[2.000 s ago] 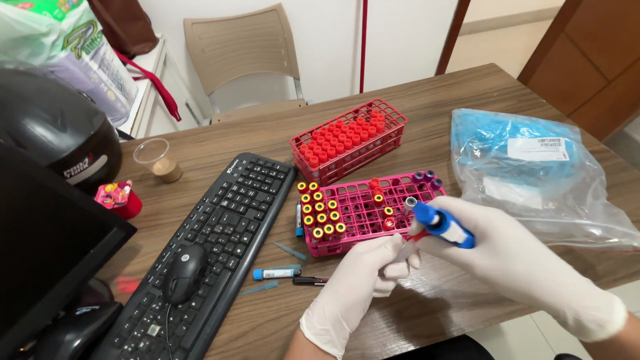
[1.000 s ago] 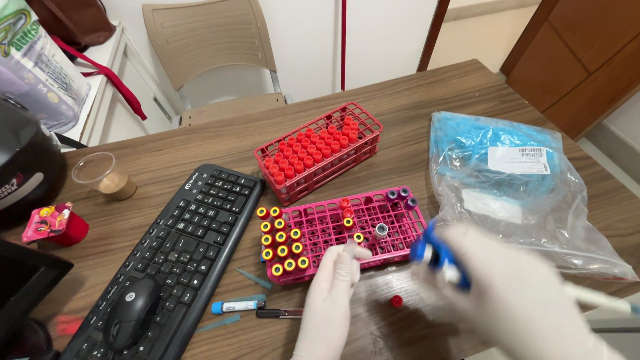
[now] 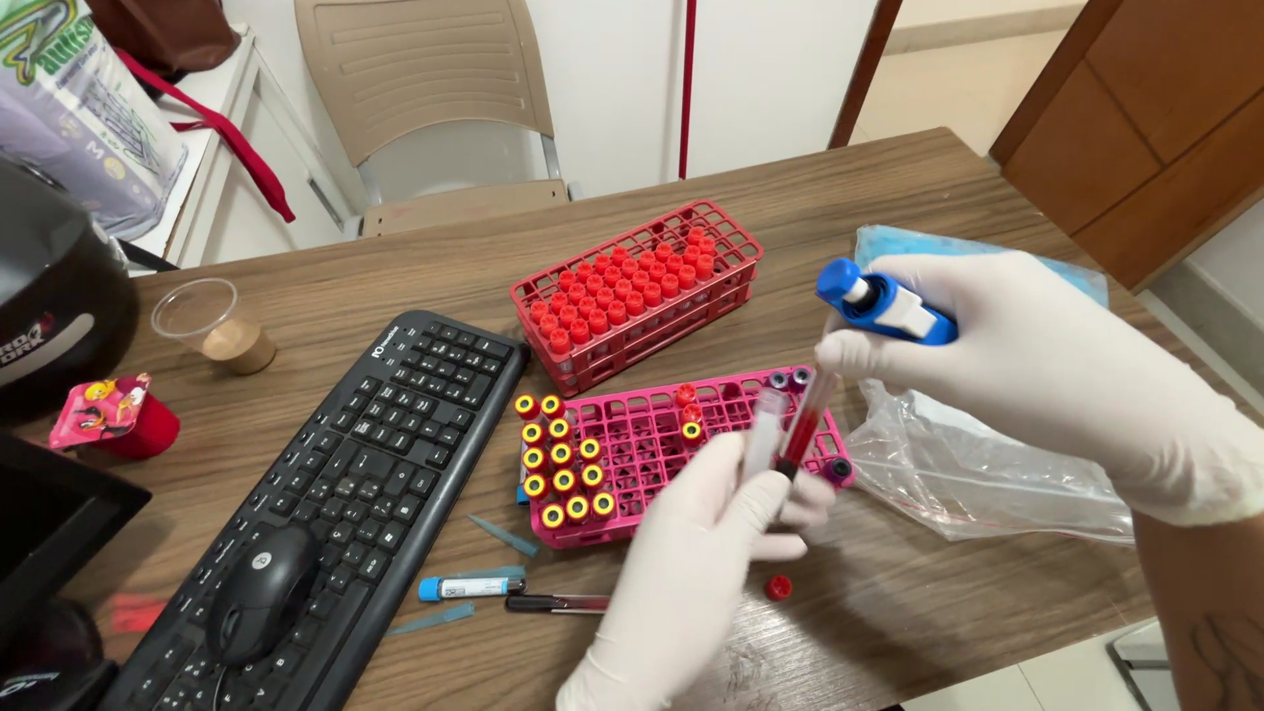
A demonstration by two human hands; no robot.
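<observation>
My left hand [image 3: 711, 523], in a white glove, holds an uncapped tube of dark red liquid [image 3: 805, 425] and a pale translucent tube [image 3: 763, 434] side by side over the pink rack. My right hand [image 3: 968, 346], also gloved, grips a blue and white pipette [image 3: 889, 304] above them; its lower end is blurred near the tube mouths. The pink rack [image 3: 632, 395] holds yellow-ringed tubes [image 3: 562, 453] at its left, a few red-capped tubes [image 3: 686, 395] in the middle and dark-capped ones [image 3: 839, 468] at the right. A loose red cap [image 3: 778, 588] lies on the table.
Behind stands a red rack [image 3: 642, 326] full of red-capped tubes. At left are a keyboard [image 3: 395, 474], a mouse [image 3: 263, 592] and a plastic cup [image 3: 242, 341]. A blue-capped tube [image 3: 472, 588] and a pen [image 3: 558, 603] lie in front. A clear bag [image 3: 987, 484] is at right.
My left hand has lifted from the pink rack, now holding two tubes. The grey-rimmed tube seen open in the rack no longer shows there. My right hand has brought the pipette over my left hand.
</observation>
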